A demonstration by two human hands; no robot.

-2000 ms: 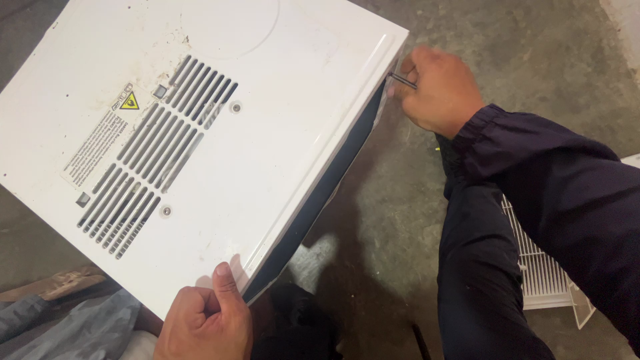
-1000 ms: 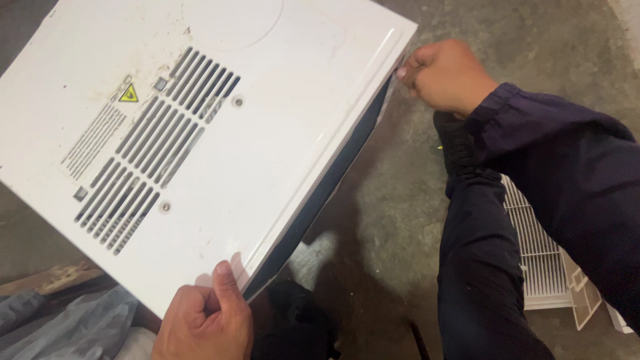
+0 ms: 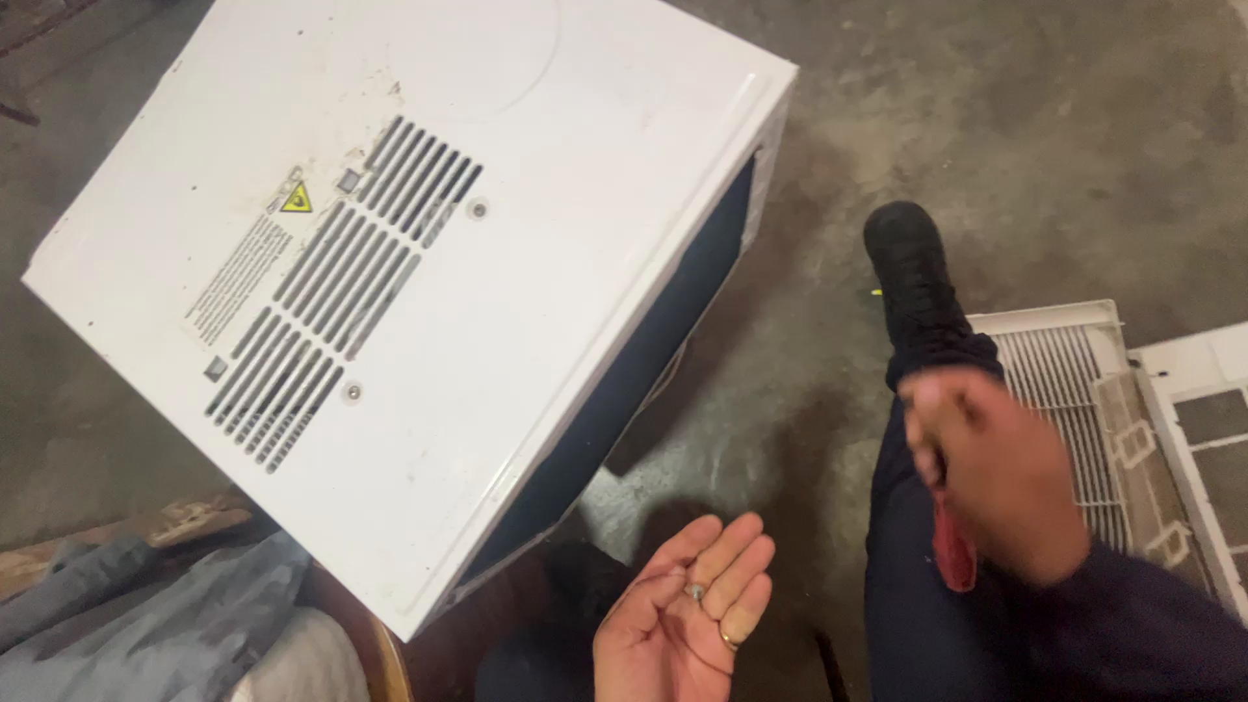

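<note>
A white metal appliance housing (image 3: pixel 546 322) with slotted vents (image 3: pixel 341 283) and a yellow warning triangle (image 3: pixel 296 197) fills the left and middle. My left hand (image 3: pixel 687 609) lies palm up below its lower right corner, fingers spread a little, with a small metal screw (image 3: pixel 694 592) resting on the fingers. Blurred by motion, my right hand (image 3: pixel 1004 468) is closed over my leg, around a tool whose red handle (image 3: pixel 954 546) sticks out below the fist. The tool's other end is hidden. Two round recessed fasteners (image 3: pixel 479 210) show beside the vents.
A white louvred grille panel (image 3: pixel 1058 312) and a white frame with openings (image 3: pixel 1199 351) lie on the concrete floor at right. My dark shoe (image 3: pixel 907 263) stands left of them. Grey cloth (image 3: pixel 185 624) lies over a brown edge at lower left.
Both hands have come away from the housing's edge. My left hand has turned palm up with the screw on it; my right hand has moved down over my leg.
</note>
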